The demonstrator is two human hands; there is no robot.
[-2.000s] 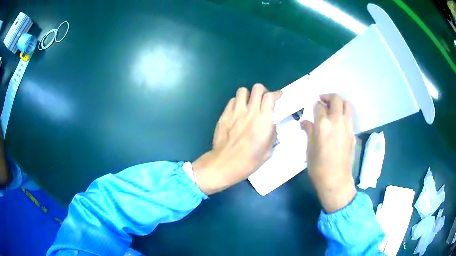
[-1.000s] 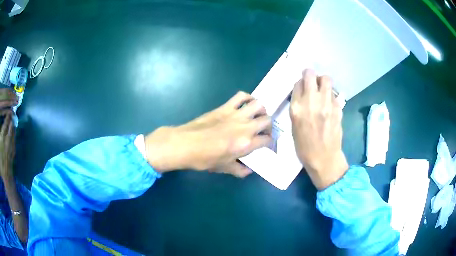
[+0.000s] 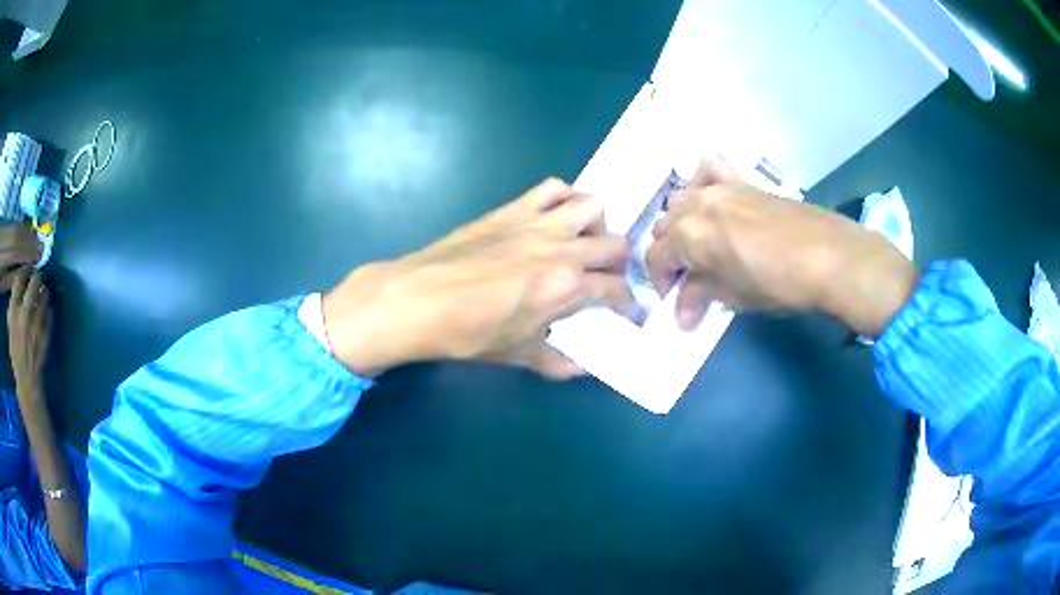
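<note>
A white gift box [image 3: 814, 70] lies open on the dark green table, its long lid stretching to the upper right and ending in a rounded flap. A white box insert [image 3: 634, 358] sits in its tray end, with a greyish opening between my hands. My left hand [image 3: 500, 273] grips the tray's left side, fingers over the edge and thumb below. My right hand [image 3: 756, 244] is over the tray's right part, fingers bent down at the opening; its fingertips are partly hidden, and I cannot tell whether they hold anything.
At the far left are a pale blue label roll [image 3: 41, 198], thin white hoops [image 3: 91, 160], a white stack [image 3: 16, 172] and another person's hands [image 3: 29, 314]. At right, a folded white piece [image 3: 887, 219] and flat insert blanks [image 3: 930, 523] are partly behind my right arm.
The box has shifted left and up in view. My right hand has turned, its forearm now coming from the right, fingers lower at the opening. My left hand stays on the tray's left side.
</note>
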